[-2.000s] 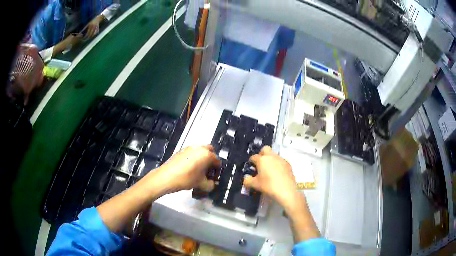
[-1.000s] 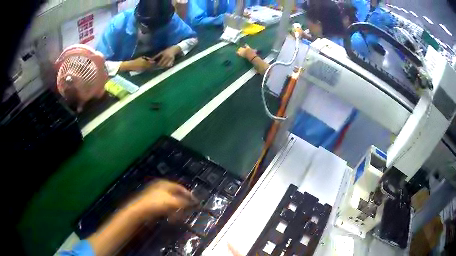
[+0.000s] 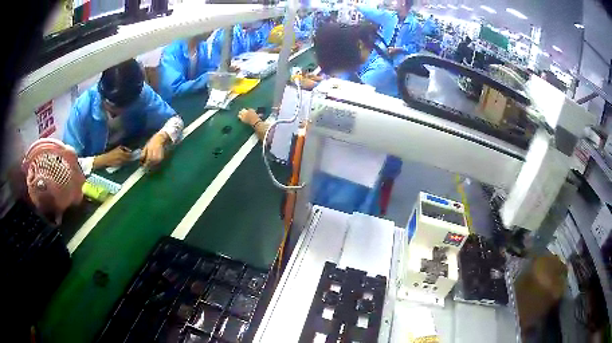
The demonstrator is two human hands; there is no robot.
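Note:
No hand of mine is in the picture. The black fixture [image 3: 343, 309] lies on the white machine bed at the bottom centre, cut off by the lower edge. Pale gaps show in several of its nests. The glossy black blister tray [image 3: 194, 295] lies to its left, also cut off by the lower edge. Whether its pockets hold parts is hard to tell. A second black fixture [image 3: 482, 271] sits on the right side, beyond the cream screw feeder [image 3: 433, 248].
The green conveyor belt [image 3: 158, 218] carries a few small black parts. A pink fan [image 3: 52, 175] stands at left. Blue-clad workers sit along the belt. The machine's white crossbeam [image 3: 416, 137], its post with a white loop, and the screwdriving head [image 3: 537, 184] rise above the bed.
The view has tilted up, showing more of the belt and hall. Both hands were at the fixture, then my left hand was over the tray; now both are out of the picture.

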